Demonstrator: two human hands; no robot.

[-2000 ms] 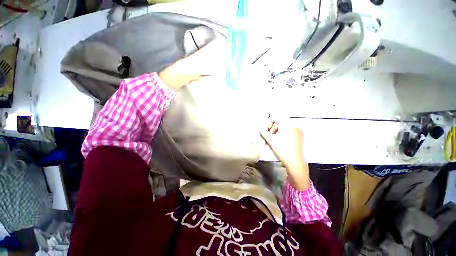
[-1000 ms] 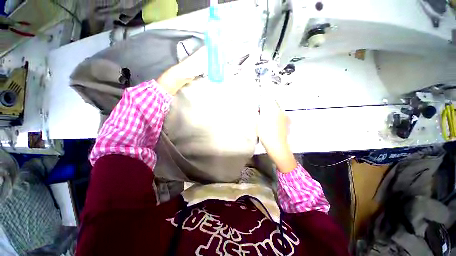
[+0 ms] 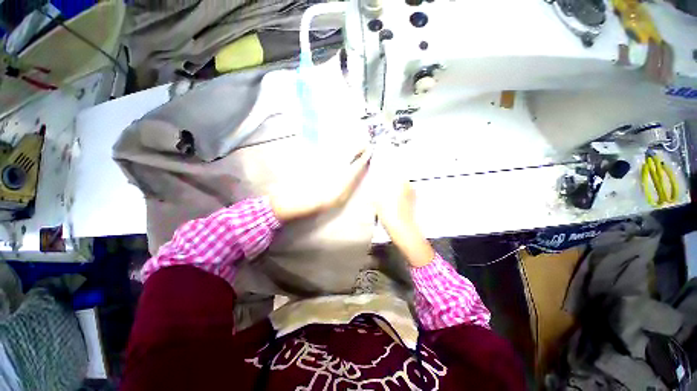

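Observation:
A large grey-beige cloth garment piece (image 3: 306, 256) lies over the white table and hangs into my lap; a small dark spot shows at its left. My left hand (image 3: 321, 191) lies on the cloth, fingertips close to the needle area (image 3: 374, 131) of the white sewing machine (image 3: 489, 72). My right hand (image 3: 395, 200) is at the cloth's right edge, just in front of the needle area. Glare washes out both hands, so the fingers and any grip cannot be made out. A bent white tube (image 3: 306, 38) with a light-blue strip stands left of the needle.
Yellow-handled scissors (image 3: 659, 180) and a small black-metal mechanism (image 3: 592, 177) are at the table's right end. A grey-brown cloth bundle (image 3: 619, 305) lies at lower right. A yellow block (image 3: 239, 53) lies by piled cloth behind the table. Another machine part (image 3: 21, 172) is at far left.
My left hand has moved right and nearer to me, its forearm now lower across the cloth. The cloth has spread towards me at the left. The view has shifted, showing more of the machine's top.

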